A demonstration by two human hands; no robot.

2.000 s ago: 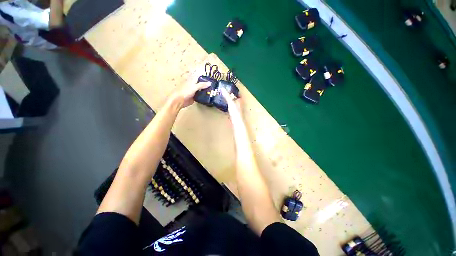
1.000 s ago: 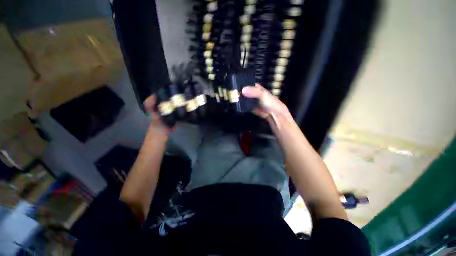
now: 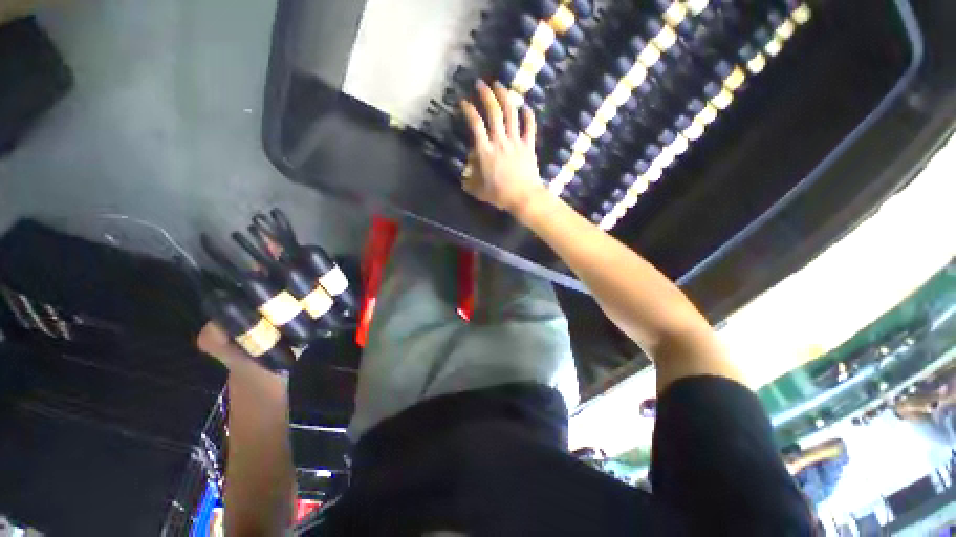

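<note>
My left hand (image 3: 218,344) holds a small batch of black power adapters (image 3: 281,306) at the left, outside the tray, with cream labels in a line and cord loops pointing up. The hand is mostly hidden behind them. My right hand (image 3: 503,157) lies spread, palm down, at the near end of a row of packed units (image 3: 537,52) in the black tray (image 3: 346,147). Several rows stand side by side with pale marks in lines. Whether a unit is under the right palm is hidden.
A pale divider sheet (image 3: 404,52) shows at the tray's left. The tan bench-top (image 3: 776,283) and green conveyor (image 3: 839,367) are at the right. Another person's arm (image 3: 816,456) is at the lower right. A dark container (image 3: 73,315) is at the left. Red strips hang below the tray.
The view has turned towards the tray. My left hand has moved out to the left with its batch. My right hand has left the unit it touched and now lies spread on the row's end.
</note>
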